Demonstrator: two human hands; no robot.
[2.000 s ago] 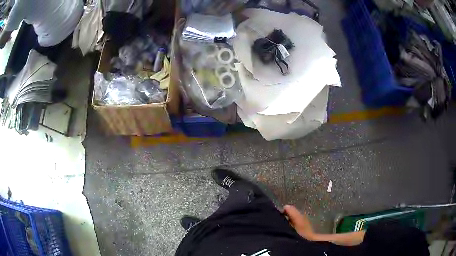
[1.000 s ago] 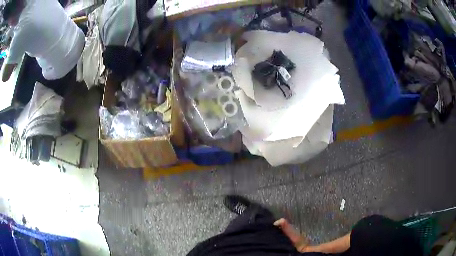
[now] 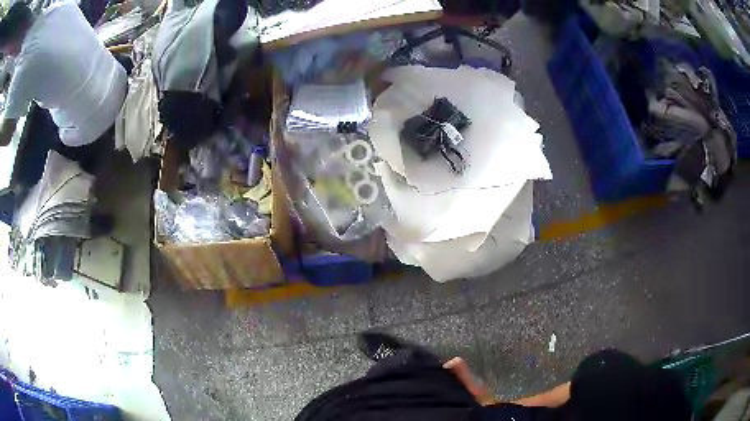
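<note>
My right hand (image 3: 467, 377) is low in the view, against my dark clothing. Its fingers are partly hidden, and whether it holds anything cannot be told. My left hand is not in view. Nearest in front of me, a dark tied bundle (image 3: 436, 130) with a white tag lies on stacked white sheets (image 3: 460, 214) with irregular edges. To their left are pale tape rolls (image 3: 364, 191) in a clear plastic bag and a paper stack (image 3: 329, 105) held by a black clip.
An open cardboard carton (image 3: 222, 265) holds clear bags. A blue crate (image 3: 604, 144) with grey bundles (image 3: 687, 123) stands right. A white table (image 3: 82, 337) with stacked fabric pieces (image 3: 57, 201) is left. A person in a white shirt (image 3: 67, 74) is upper left. A green crate (image 3: 695, 382) is lower right.
The view has shifted, so the sheets, carton and crates sit lower in it than two seconds ago. More of the person at upper left shows. My right hand stays by my dark clothing.
</note>
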